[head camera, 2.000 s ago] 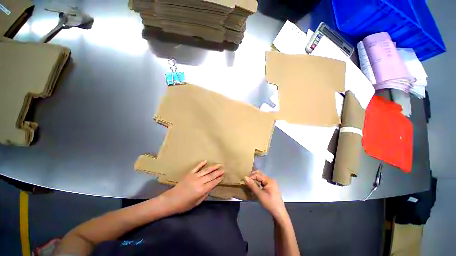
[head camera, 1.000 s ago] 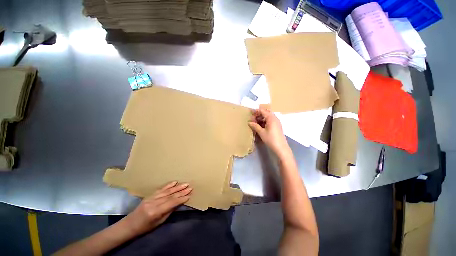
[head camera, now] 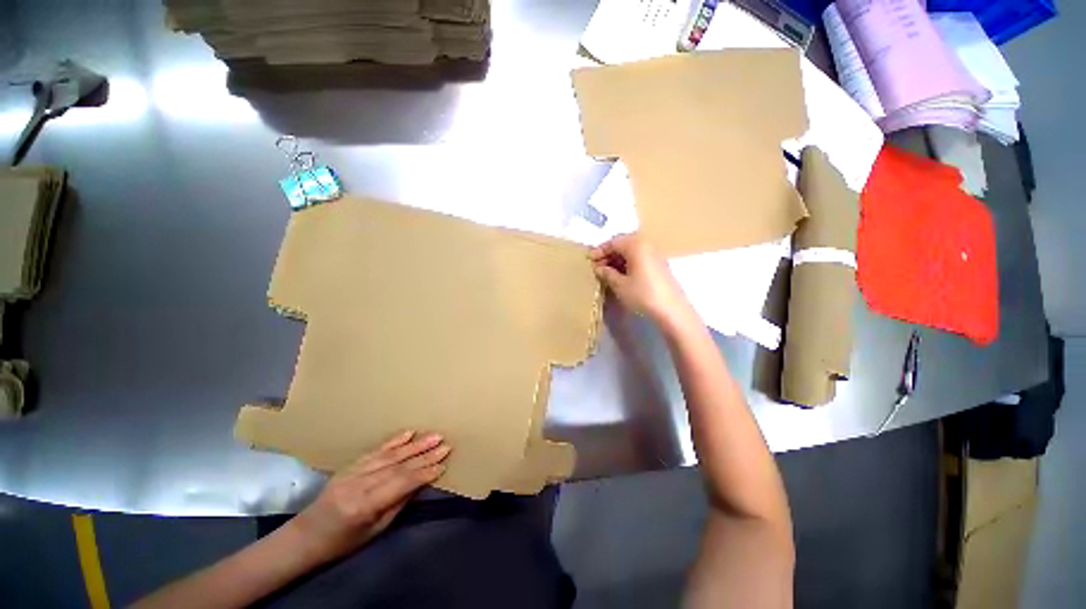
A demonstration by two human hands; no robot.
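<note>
A working stack of notched tan paper sheets (head camera: 417,321) lies at the table edge in front of me. A turquoise binder clip (head camera: 311,186) with silver handles is on its top left corner. My left hand (head camera: 387,482) lies flat on the stack's lower edge, fingers slightly apart, gripping nothing. My right hand (head camera: 631,271) pinches the stack's upper right corner between thumb and fingers; how many sheets it holds cannot be told.
Set-aside sheets (head camera: 703,149) lie on white papers at the right, beside a rolled kraft paper (head camera: 819,315) and a red sheet (head camera: 929,244). A tall stack (head camera: 345,33) is at the back, another stack (head camera: 26,226) at far left, near a metal tool (head camera: 57,98).
My right hand has moved from the stack's lower edge to its upper right corner. The folded-up sheet edge near me now lies flat. The whole view has shifted to the right.
</note>
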